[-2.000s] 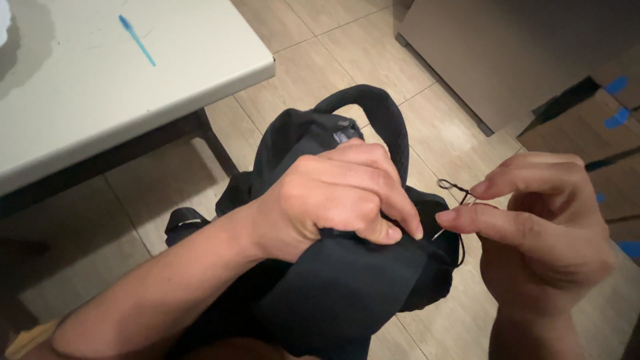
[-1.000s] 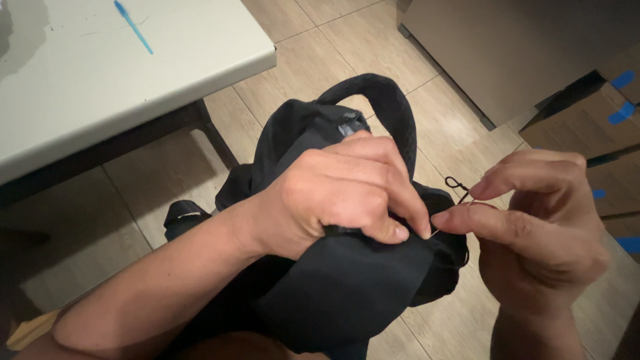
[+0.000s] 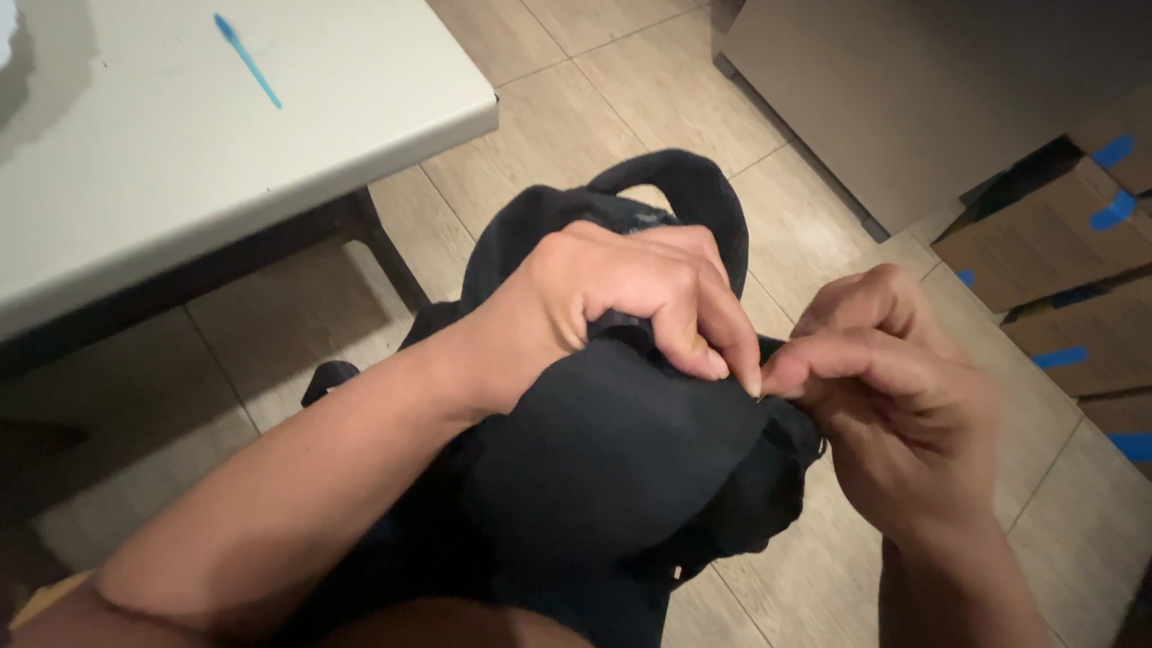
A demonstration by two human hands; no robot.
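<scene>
A black fabric bag [image 3: 621, 450] with a looped strap [image 3: 711, 198] at its top lies over my lap. My left hand [image 3: 639, 297] grips a fold of the bag, thumb and index finger pinching the cloth near its right edge. Against those fingertips, my right hand [image 3: 882, 387] has its thumb and index finger closed together at the cloth. A tiny bit of something thin shows between the two hands; the needle and the dark thread are mostly hidden now. A small loop of thread or cord shows at the bag's right edge, below my right fingers.
A white table [image 3: 360, 108] stands at the upper left, with a blue pen-like stick [image 3: 247, 61] on it. Cardboard boxes [image 3: 1062, 243] with blue tape are stacked at the right, beside a large grey-brown cabinet or appliance [image 3: 864, 99]. Tiled floor [image 3: 612, 99] lies beneath.
My right hand has moved left, its fingertips now against my left fingertips. The looped dark thread that stood above its fingers is out of sight. My left hand keeps its hold on the bag.
</scene>
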